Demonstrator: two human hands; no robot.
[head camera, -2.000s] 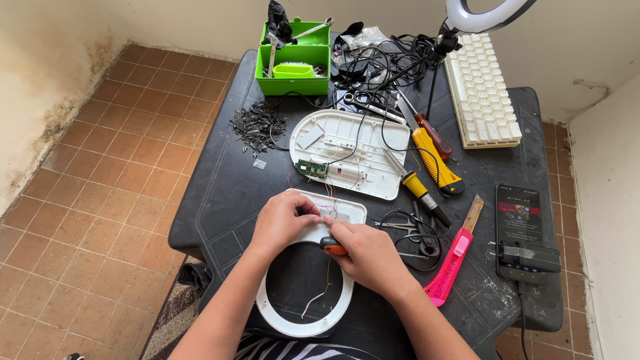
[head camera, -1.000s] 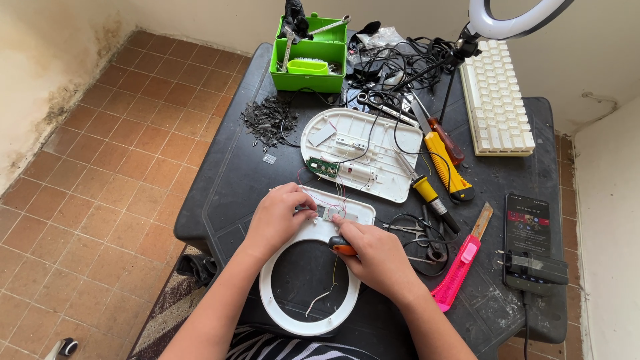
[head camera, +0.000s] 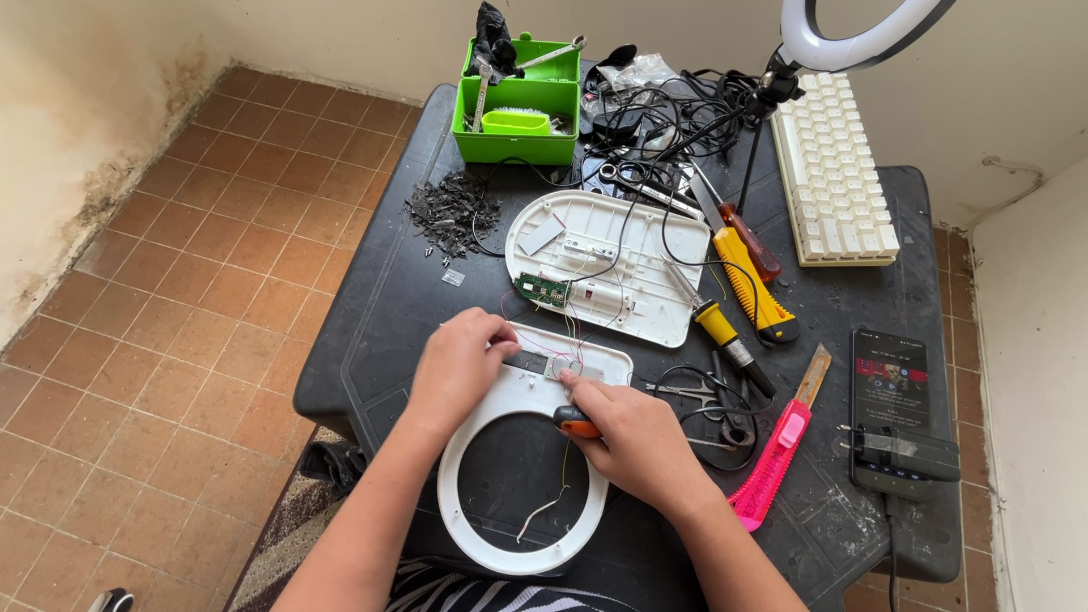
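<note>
My left hand (head camera: 463, 361) is at the upper left of a white plastic ring-shaped housing (head camera: 455, 510), its fingertips pinched together beside thin wires; whether they grip something is hidden. My right hand (head camera: 633, 433) holds a tool with an orange and black handle (head camera: 576, 422), and its fingertips touch a small pale module (head camera: 568, 370) in the housing's top part. Thin red and yellow wires run from there to a green circuit board (head camera: 542, 290) on a white plastic shell (head camera: 671, 297) behind. A loose wire (head camera: 541, 513) lies within the ring opening.
A soldering iron (head camera: 721, 327), yellow utility knife (head camera: 752, 285), screwdriver (head camera: 752, 245), pink utility knife (head camera: 778, 459) and scissors (head camera: 690, 392) lie right. A phone (head camera: 888, 374), white keyboard (head camera: 837, 183), green toolbox (head camera: 518, 151), tangled cables (head camera: 680, 119), black scraps (head camera: 450, 212) and ring lamp (head camera: 858, 55) surround the work.
My left hand has moved slightly away from my right hand, leaving more of the pale module showing. My right hand still holds the orange and black handle.
</note>
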